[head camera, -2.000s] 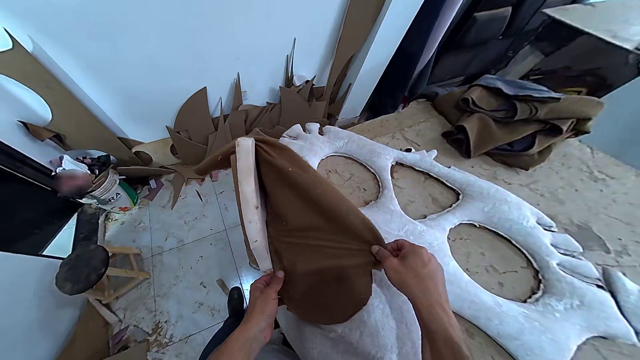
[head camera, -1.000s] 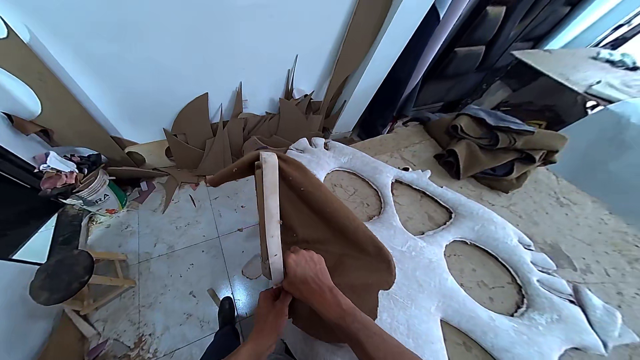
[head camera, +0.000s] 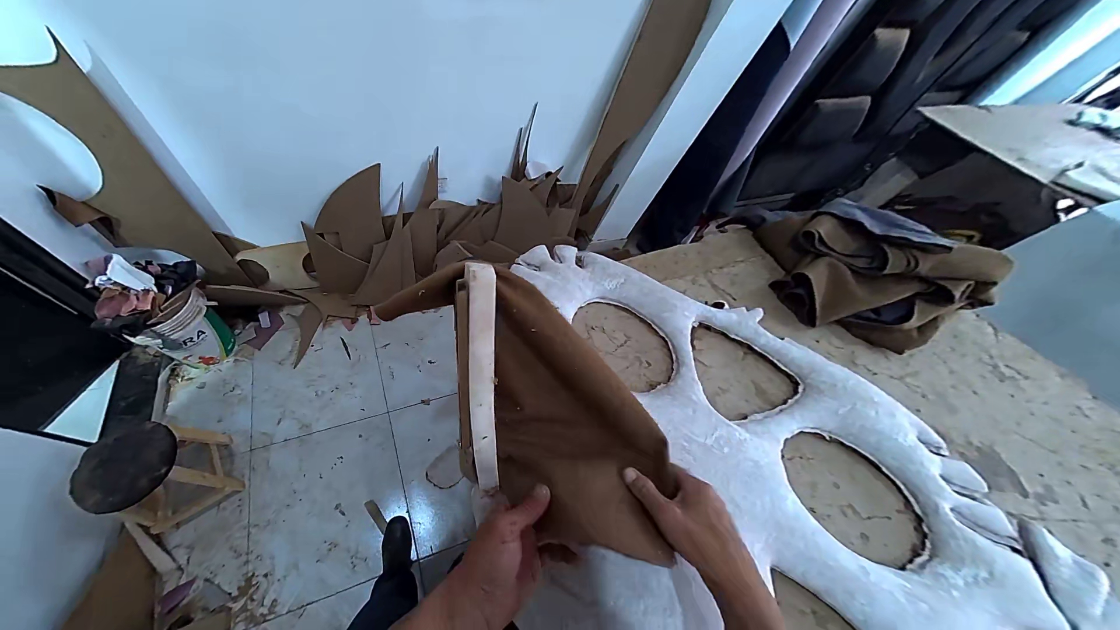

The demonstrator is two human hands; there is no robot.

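A brown piece of fabric or felt [head camera: 569,420] drapes over the near end of the worktable, with a pale narrow strip [head camera: 482,376], perhaps wood or foam, standing along its left side. My left hand [head camera: 507,542] holds the lower left edge of the brown material, thumb on top, just below the strip's lower end. The right edge of the same material is pinched in my right hand [head camera: 696,525], thumb above and fingers beneath. Under it and to the right lies a large white padded sheet [head camera: 735,455] with several oval cut-outs.
Folded brown cloth [head camera: 884,271] lies on the worktable [head camera: 1032,376]. Brown offcuts [head camera: 464,227] lean against the wall. A bucket of scraps [head camera: 188,324] and a round wooden stool [head camera: 127,468] stand at left on the tiled floor [head camera: 324,472]. A dark shoe [head camera: 396,542] shows below.
My right hand has moved from the lower end of the pale strip, beside my left hand, to the right edge of the brown material. The material's lower part now lies stretched between both hands.
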